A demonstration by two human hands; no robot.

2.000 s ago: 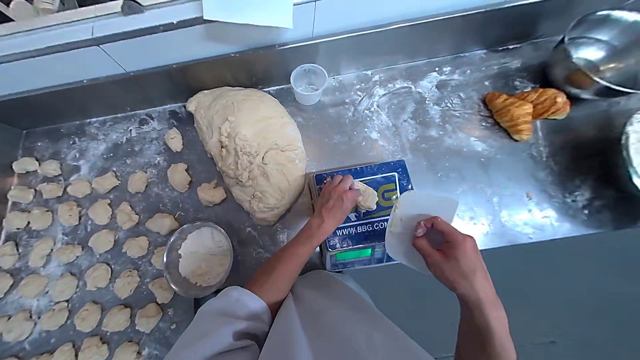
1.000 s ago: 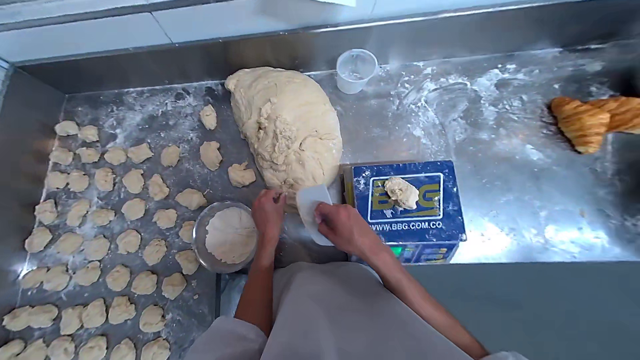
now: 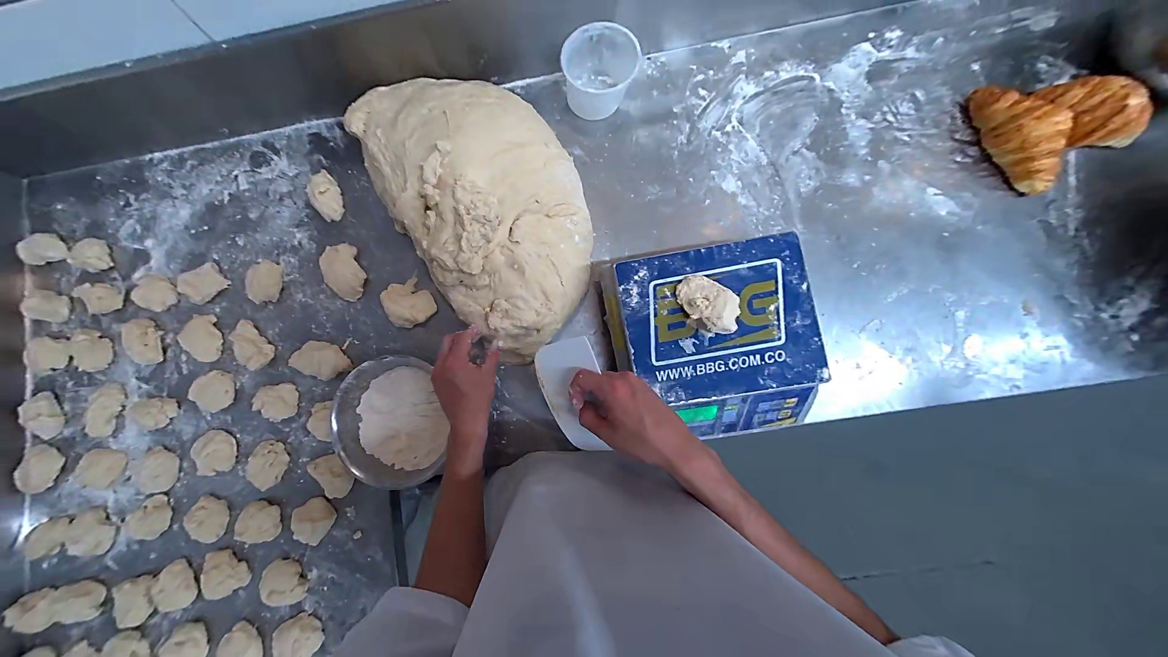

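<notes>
A large mass of dough (image 3: 493,201) lies on the floured steel counter. At its lower edge is my left hand (image 3: 465,374), fingers curled near the dough; whether it pinches any of it I cannot tell. My right hand (image 3: 630,411) grips a white plastic dough scraper (image 3: 557,379), whose edge is beside the dough's lower end. To the right, one small dough piece (image 3: 709,304) rests on top of a blue digital scale (image 3: 730,365) with a lit green display. A clear bowl of flour (image 3: 401,420) stands just left of my left hand.
Rows of small dough pieces (image 3: 213,391) cover the counter's left side. A clear plastic cup (image 3: 599,68) stands behind, near the steel back wall. Two baked croissants (image 3: 1022,137) lie at the far right. The counter's front edge runs below the scale.
My left hand has left the dough piece on the scale and moved left to the large dough. The right hand has carried the scraper from the scale's right side to its left.
</notes>
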